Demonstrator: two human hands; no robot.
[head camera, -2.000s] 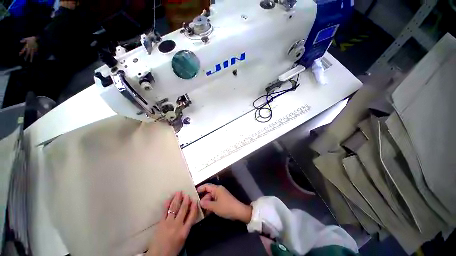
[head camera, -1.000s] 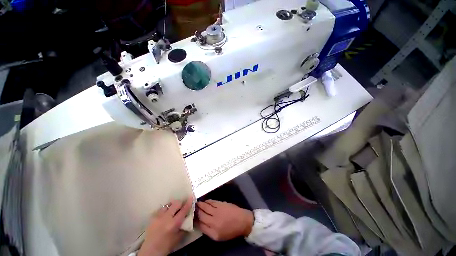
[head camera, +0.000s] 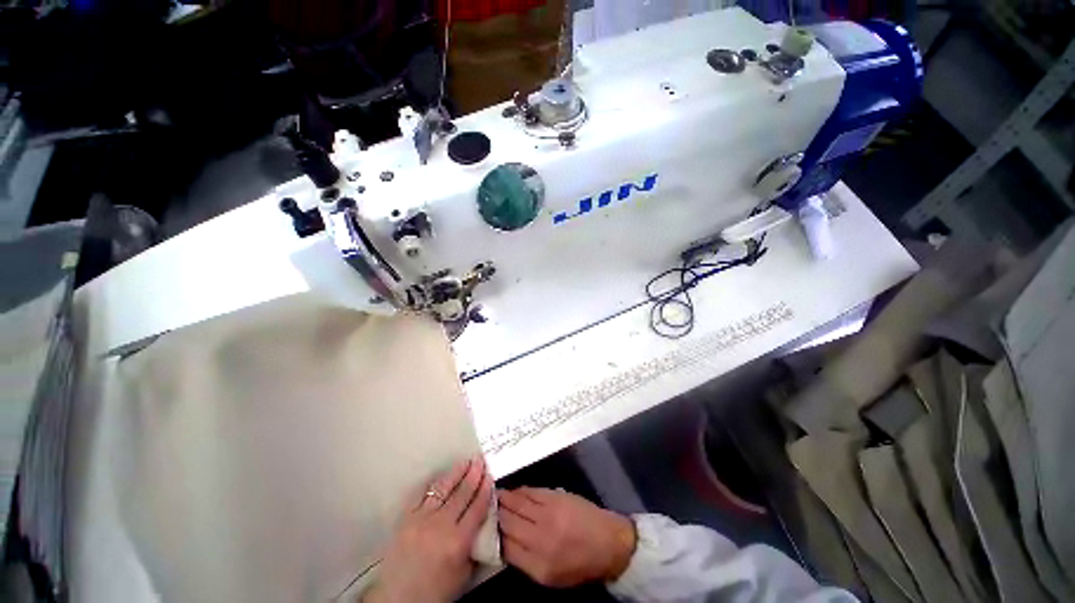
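Observation:
A large beige fabric panel (head camera: 283, 436) lies flat on the left of the white table, its upper right corner under the presser foot and needle area (head camera: 454, 309) of the sewing machine (head camera: 613, 212). My left hand (head camera: 442, 536) lies on the panel near its lower right edge, fingers pressing it, a ring on one finger. My right hand (head camera: 560, 536) is beside it at the table's front edge, fingertips pinching the panel edge (head camera: 492, 530). The fingertips' exact hold is partly hidden.
A pile of draped grey-brown panels (head camera: 931, 471) hangs at the right. A stack of sheets (head camera: 45, 436) stands at the far left. A black cable (head camera: 674, 309) lies coiled on the table (head camera: 589, 412) near the printed ruler scale (head camera: 707, 353).
The view has shifted, so the machine appears further right and lower. My left hand has come down close beside my right at the panel edge, which now looks turned up near the fingers.

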